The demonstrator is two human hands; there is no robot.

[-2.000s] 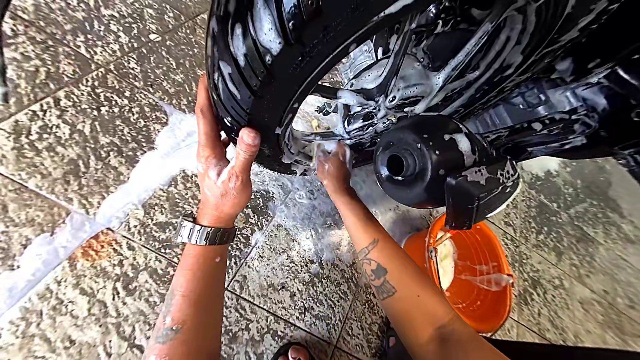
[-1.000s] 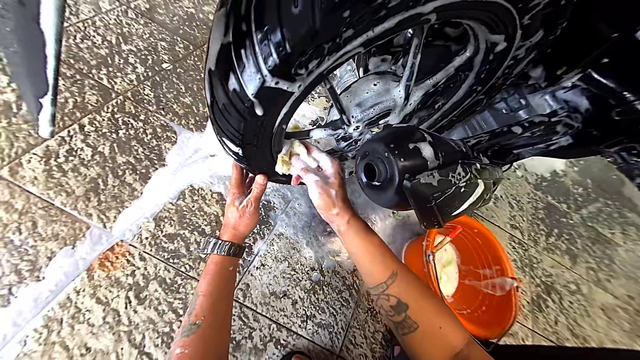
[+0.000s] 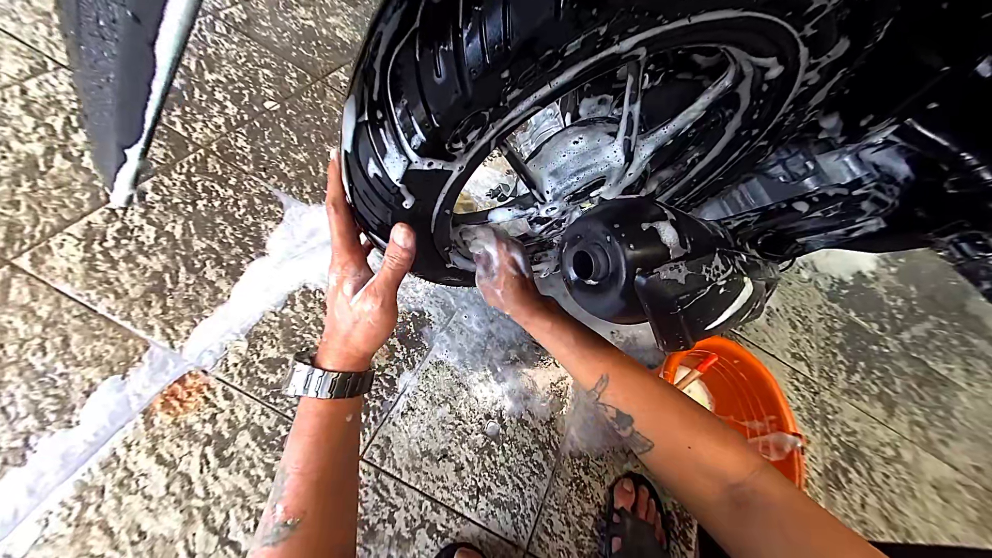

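A soapy black motorcycle tyre (image 3: 434, 85) fills the upper middle, around a spoked wheel rim (image 3: 635, 147) streaked with foam. My left hand (image 3: 360, 291), a metal watch at its wrist, rests against the tyre's lower left edge with thumb and fingers spread. At the rim's lower inner edge is my right hand (image 3: 500, 267), its fingers curled and covered in suds; the fingertips are partly hidden inside the rim, and whatever they hold is not clearly visible. Just right of that hand sits the black exhaust muffler (image 3: 620, 263).
An orange bucket (image 3: 783, 411) stands below the muffler, with a red-handled tool (image 3: 697, 370) and something pale in it. White foam (image 3: 256, 302) runs across the stone tiles. A dark foam-edged panel (image 3: 116, 77) juts in at upper left. My sandalled foot (image 3: 635, 515) is at the bottom.
My left hand has moved up along the tyre from its lower edge. My right hand has gone further into the rim; the pale sponge or cloth seen in it a second ago is now hidden.
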